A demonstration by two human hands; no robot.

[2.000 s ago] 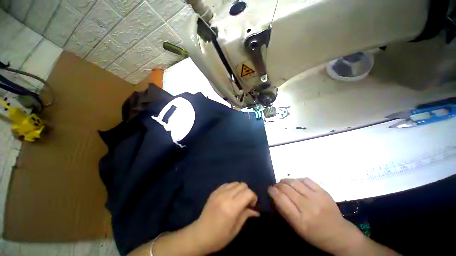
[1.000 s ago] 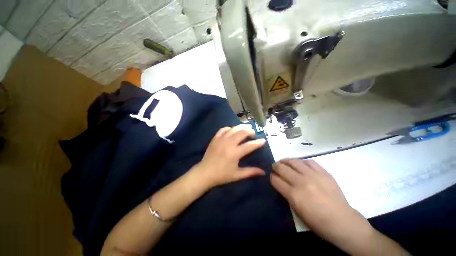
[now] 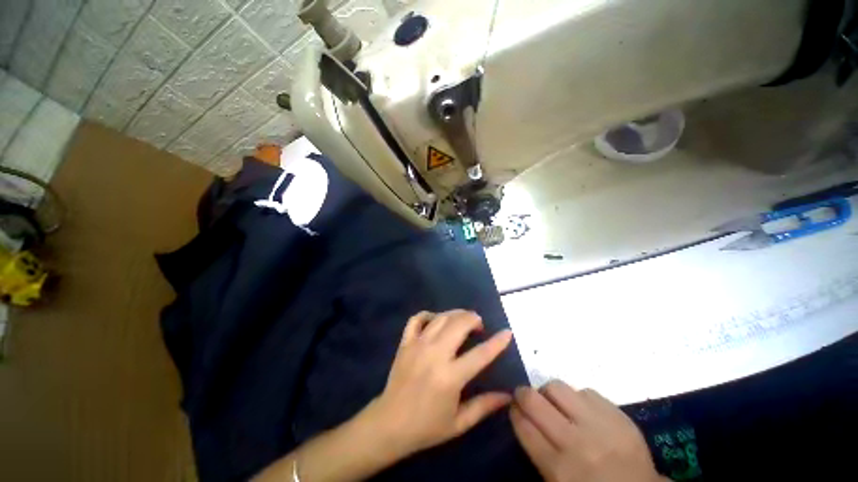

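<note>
A dark navy cloth piece lies on the machine table, its straight right edge running from the presser foot towards me. A white rounded patch lies on it at the upper left. My left hand rests on the cloth, fingers spread, thumb near the edge. My right hand pinches the cloth edge just below and right of my left thumb. The cream sewing machine head stands above the cloth's far end. The needle is too small to make out.
Blue-handled thread snips lie right of the machine. A round whitish dish sits behind the needle area. Brown cardboard is at left, with a yellow plug beyond it. Dark cloth with green print hangs at the front edge.
My left hand has drawn back from beside the presser foot towards me. My right hand is also lower along the edge. The camera view has shifted.
</note>
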